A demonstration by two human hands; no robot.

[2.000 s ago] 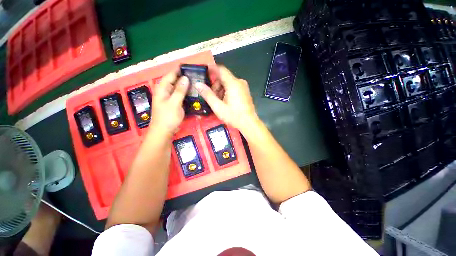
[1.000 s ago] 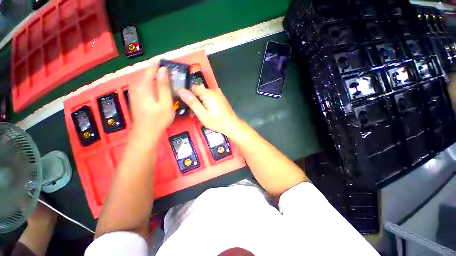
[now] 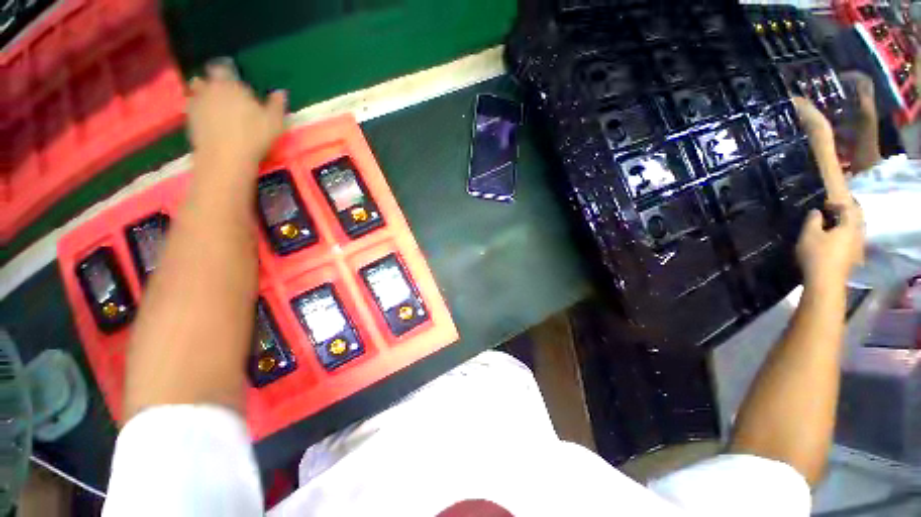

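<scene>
A red tray (image 3: 429, 303) lies on the bench with several part-assembled handsets (image 3: 325, 325) in its two rows. Each handset shows a pale or grey screen and an orange-yellow spot. My left forearm crosses the tray and hides some pockets. My left hand (image 3: 234, 116) is beyond the tray's far edge, at the belt; a small grey bit shows at its fingertips, blurred, and its grip is unclear. My right hand (image 3: 833, 247) is at the right side of the black tray stack, its fingers bent; whether it holds anything is unclear.
Glossy stacked black blister trays (image 3: 656, 227) stand at right. A smartphone (image 3: 495, 146) lies between them and the red tray. Another red tray (image 3: 91, 91) is at upper left on the green belt (image 3: 394, 40). A fan base (image 3: 56, 394) is at left. Another person's sleeve (image 3: 894, 197) is at right.
My hands have parted: left to the belt, right to the black stack. The handset they held is gone from between them. Another handset now shows in the tray's lower row. The view has shifted right.
</scene>
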